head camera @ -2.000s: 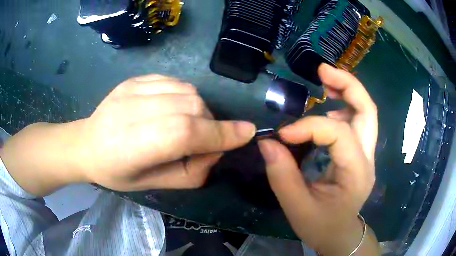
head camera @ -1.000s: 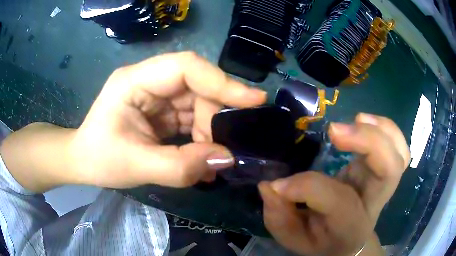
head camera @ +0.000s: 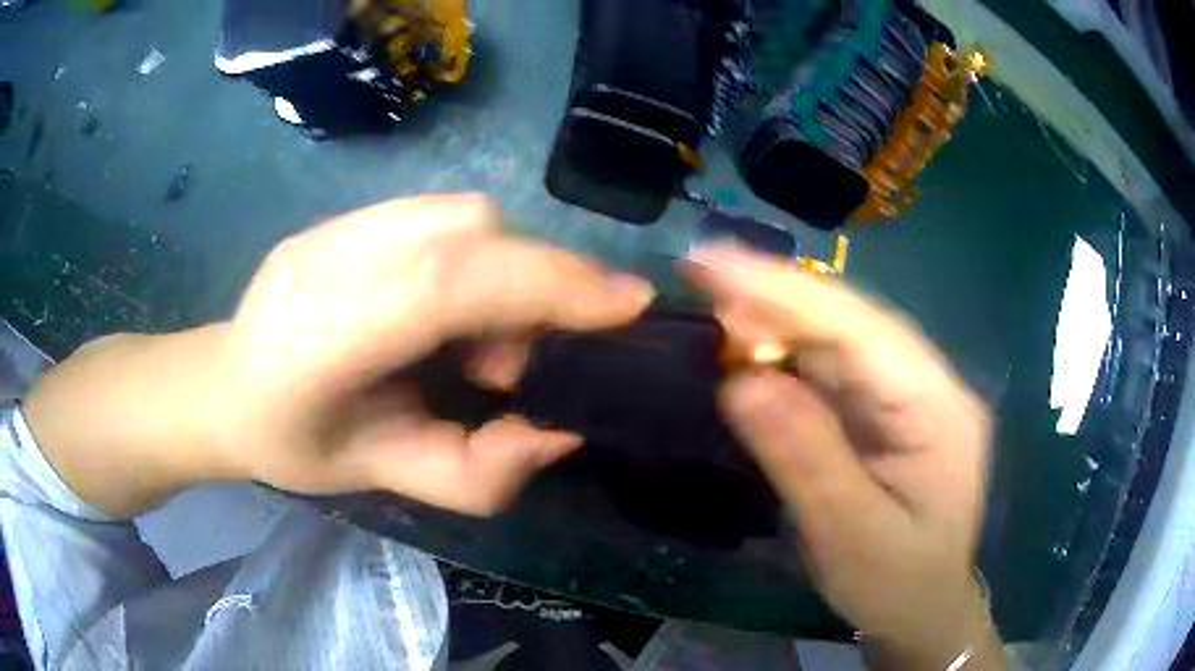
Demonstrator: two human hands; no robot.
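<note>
A dark display module point(head camera: 623, 380) is held between my two hands, blurred by motion. My left hand point(head camera: 380, 347) grips its left side, with the index finger at the upper edge and the thumb at the lower left. My right hand point(head camera: 872, 446) is at its right end, with the thumb and fingers around a small orange-gold flex cable point(head camera: 758, 354). Another display module point(head camera: 747, 233) lies on the green mat just beyond my right fingertips, partly hidden by them, its orange tail showing.
A long row of black covers point(head camera: 613, 164) lies at top centre. A row of modules with green tabs and orange tails point(head camera: 806, 171) lies right of it. A pile of modules point(head camera: 295, 59) lies upper left. A white paper piece point(head camera: 1082, 334) lies on the green mat point(head camera: 1022, 249) at right.
My right hand has moved up and left to the module's right end, at the cable. My left hand still holds the module, its fingers now lower. The loose module is more covered.
</note>
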